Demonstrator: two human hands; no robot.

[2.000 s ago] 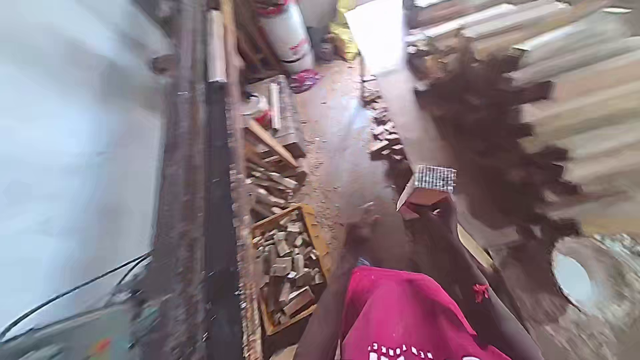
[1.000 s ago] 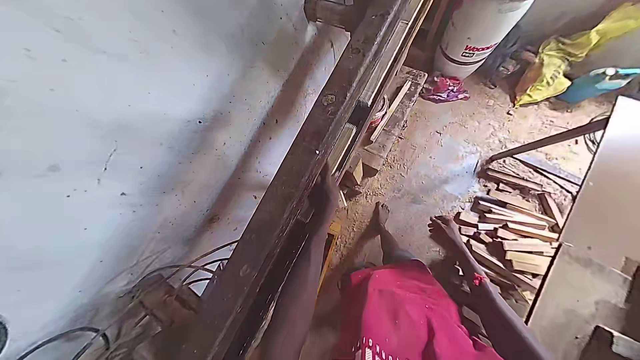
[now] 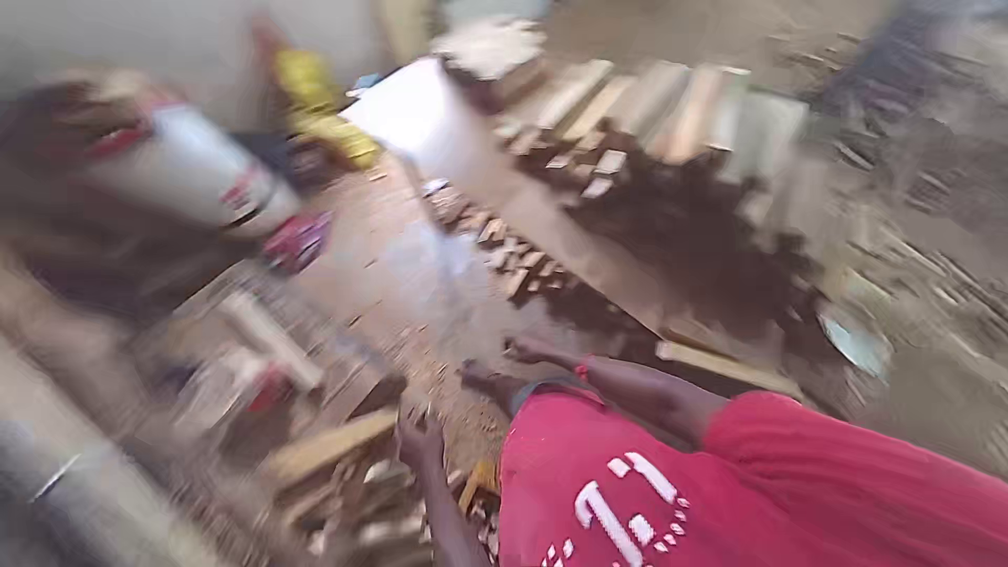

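The view is blurred. My left hand [image 3: 421,441] is low and left of my body, above scrap wood, with fingers apart and nothing seen in it. A pale wooden offcut [image 3: 335,445] lies just left of it, and part of a yellow crate [image 3: 478,484] with wood pieces shows below. My right hand [image 3: 529,350], beyond the red wrist band, hangs over the floor in front of me; its fingers are too blurred to read, and no object shows in it. Ahead of it lies a heap of small wood blocks [image 3: 520,260].
A pale board or tabletop [image 3: 504,177] runs diagonally past the block heap. Planks [image 3: 591,102] lie beyond it. A white sack or drum [image 3: 213,165] stands at upper left, near a yellow sack [image 3: 315,102] and a pink bundle [image 3: 299,240].
The view has swung strongly to the right. My left hand was at the long dark beam by the wall one second ago and is now away from it. The block my right hand held two seconds ago is not seen.
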